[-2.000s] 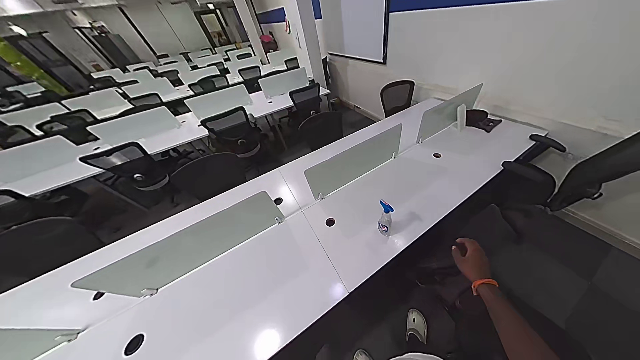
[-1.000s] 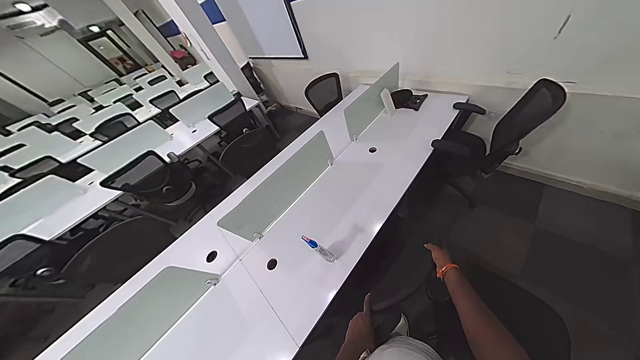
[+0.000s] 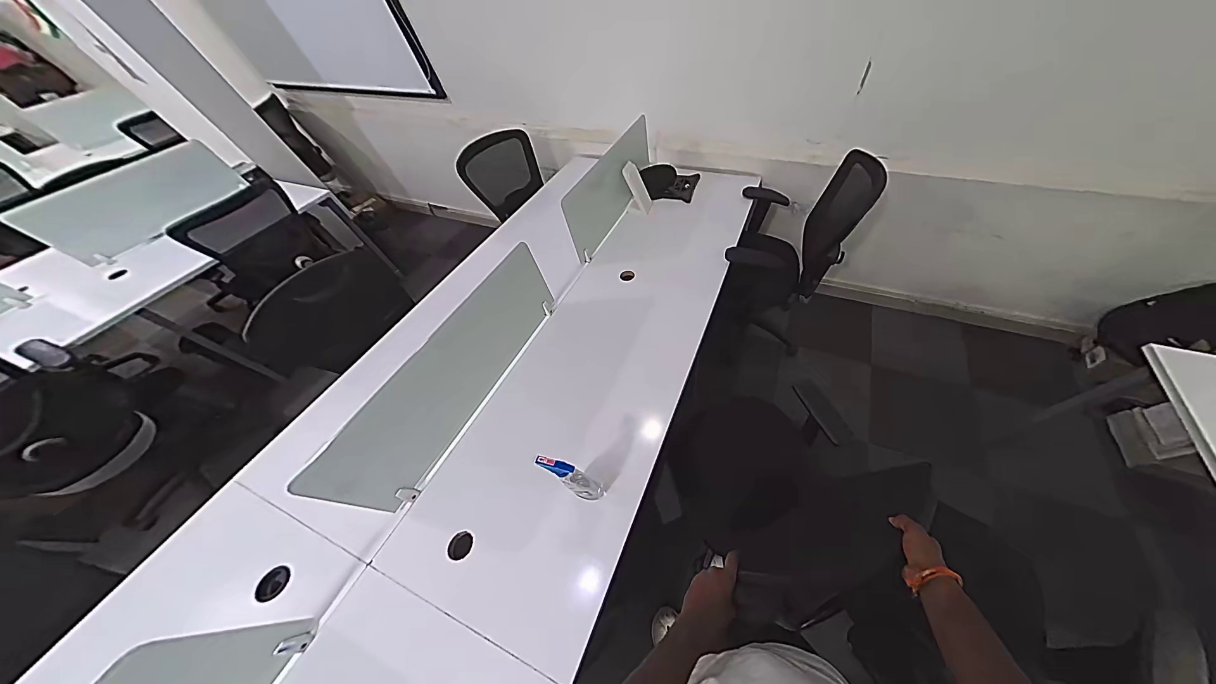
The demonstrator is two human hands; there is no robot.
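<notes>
Low in the head view, my left hand [image 3: 711,591] rests at the left side of a dark office chair [image 3: 788,522] in front of my body; its fingers look curled on the chair, though dark surroundings blur the contact. My right hand [image 3: 917,543], with an orange wristband [image 3: 933,577], is at the chair's right side, thumb and fingers at its dark edge. Whether it grips is hard to tell. On the white desk [image 3: 608,380], left of both hands, stands a clear spray bottle [image 3: 581,483] with a blue head, touched by neither hand.
Frosted divider panels [image 3: 446,380] run along the desk. A black desk phone [image 3: 679,186] sits at its far end. Another mesh office chair [image 3: 841,223] stands by the wall, right of the desk. A white table corner [image 3: 1183,399] and a black bag [image 3: 1159,323] are at the right.
My left hand, out of sight two seconds ago, has come into view and is now at the chair's left side. The view has turned to the right.
</notes>
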